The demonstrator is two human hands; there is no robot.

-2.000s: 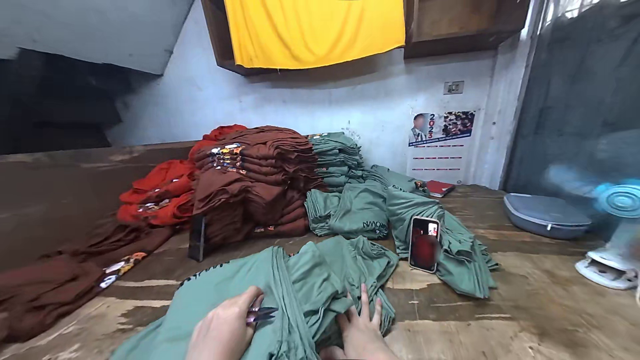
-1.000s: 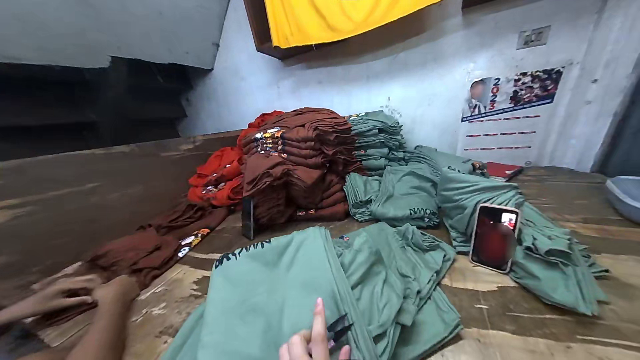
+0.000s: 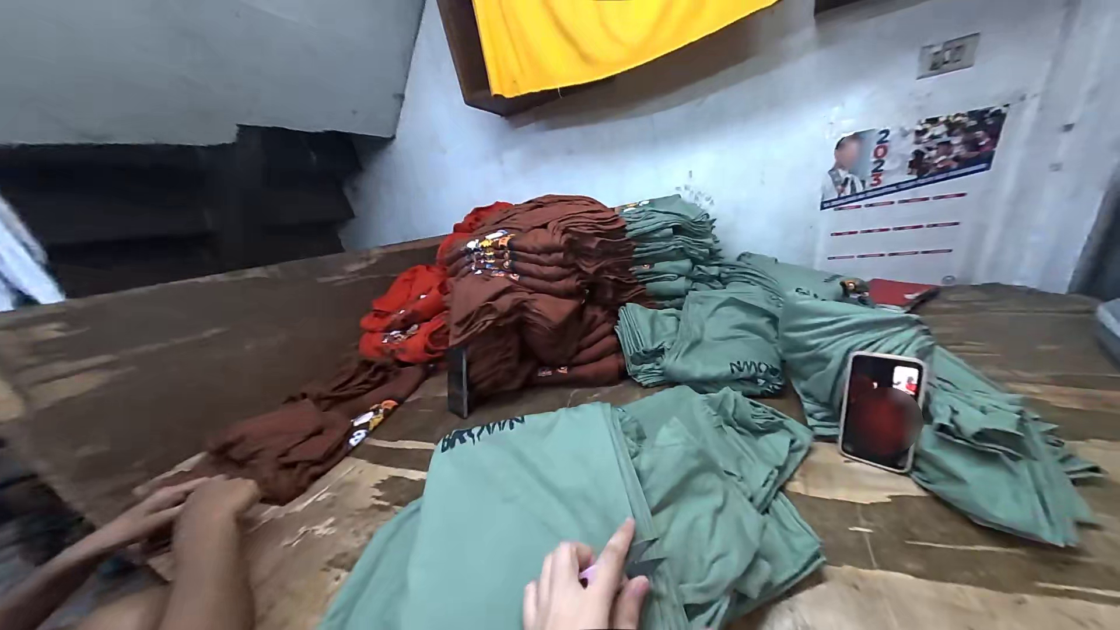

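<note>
My left hand is at the bottom centre, index finger stretched out, over a pile of folded green shirts with dark lettering on the upper edge. A purple-handled tool, seemingly thread snips, is in this hand; its dark blades lie by the folded edges and are blurred. My right hand is out of view. Behind the pile, brown shirts and further green shirts are stacked. A phone leans upright against green shirts on the right.
At the left, another person's two hands rest by a brown shirt on the worn wooden table. Red shirts lie behind. A thin dark upright object stands before the brown stack. A yellow cloth hangs above.
The view has swung left. My right hand, on the green shirts two seconds ago, is out of view. The other person's hands have come into view at the left.
</note>
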